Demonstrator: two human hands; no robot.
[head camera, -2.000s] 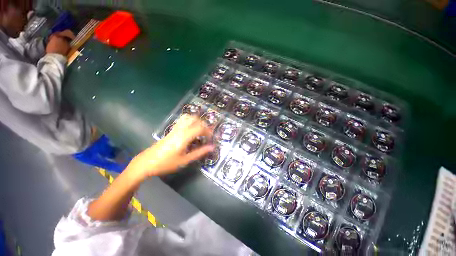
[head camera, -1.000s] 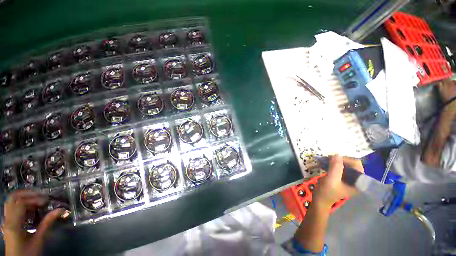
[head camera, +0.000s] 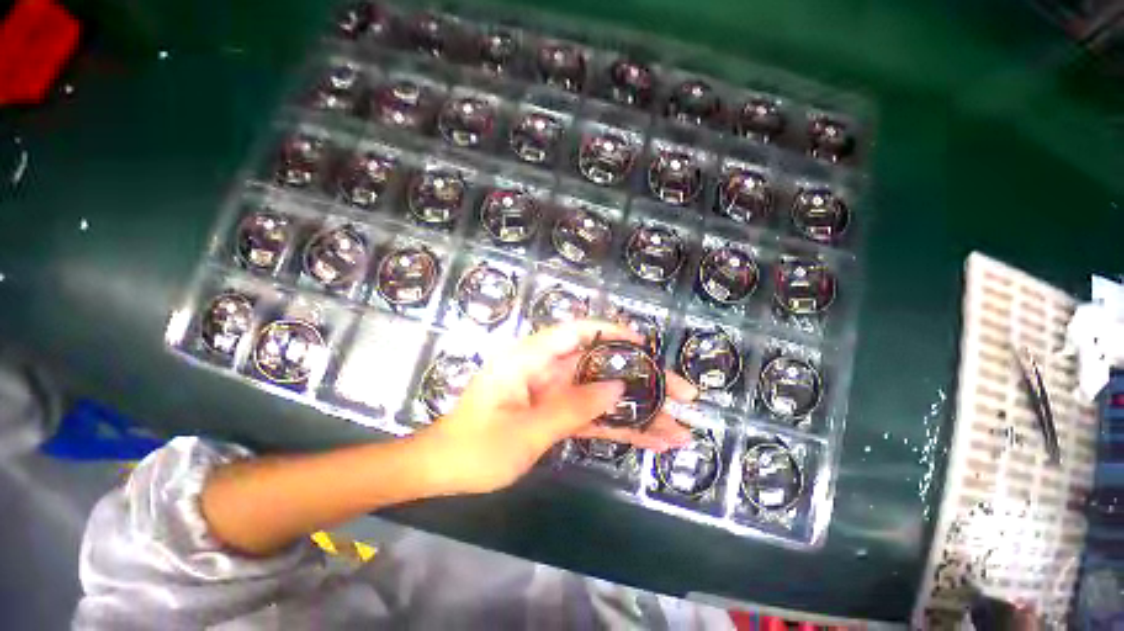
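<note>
My left hand (head camera: 512, 401) holds a round watch unit (head camera: 620, 385) between thumb and fingers, above the near rows of the clear blister tray (head camera: 185, 330). The unit is a black disc with a shiny metallic rim. The tray holds rows of similar units. One pocket (head camera: 380, 360) in the nearest row, left of my hand, is empty. My right hand is not clearly in view; a dark blurred shape shows at the bottom edge by the white board, and I cannot tell what it is.
The white board (head camera: 1017, 339) with tan slots lies right of the tray, with tweezers (head camera: 1042, 401) and dark specks on it. A blue box (head camera: 1106, 493) and white paper (head camera: 1101, 333) are at the right edge. A red bin (head camera: 35, 47) is at the upper left.
My left hand has lifted a unit and moved over the tray. The view has swung left from the board. My right hand with the driver has dropped from clear view.
</note>
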